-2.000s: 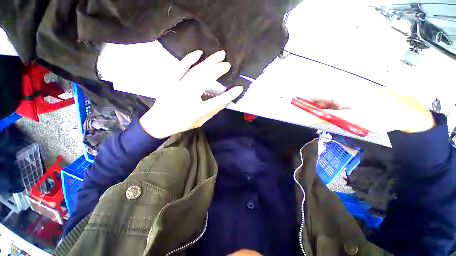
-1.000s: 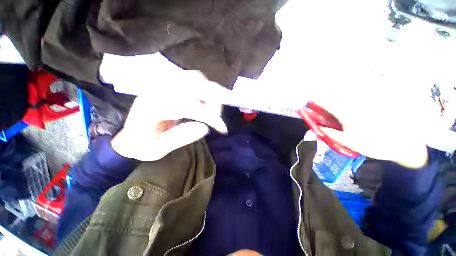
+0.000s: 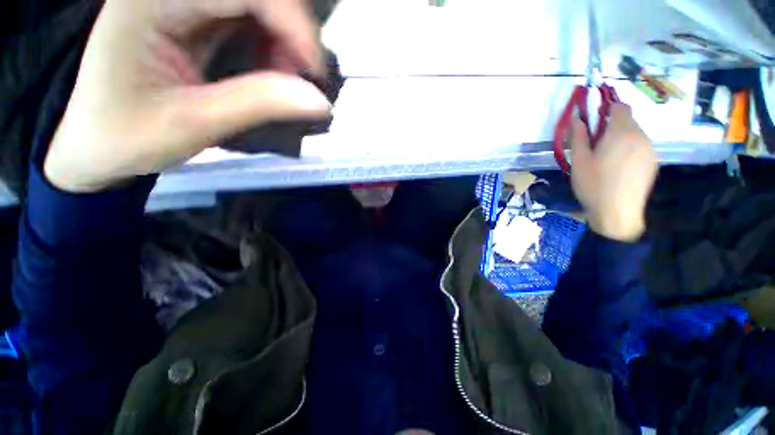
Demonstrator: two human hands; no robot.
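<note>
Red-handled shears (image 3: 564,127) lie at the right of the white sewing table (image 3: 442,110), blades pointing to the far side. My right hand (image 3: 616,166) is at the handles, with its fingers on the red loops. My left hand (image 3: 178,93) is raised close to the camera at the upper left, thumb and fingers curled around a small dark cloth piece (image 3: 272,138). Part of that piece hangs below my thumb. More dark fabric (image 3: 42,72) lies at the far left, partly behind my left hand.
Small tools (image 3: 659,87) with orange and dark parts lie right of the shears. An orange object (image 3: 738,117) is at the table's right end. A blue basket (image 3: 557,246) with pale scraps stands below the table edge. Dark garments (image 3: 709,242) are at the right.
My left hand has moved up and left and now holds dark cloth. My right hand and the shears are farther over the table, blades now pointing away. The view has shifted right.
</note>
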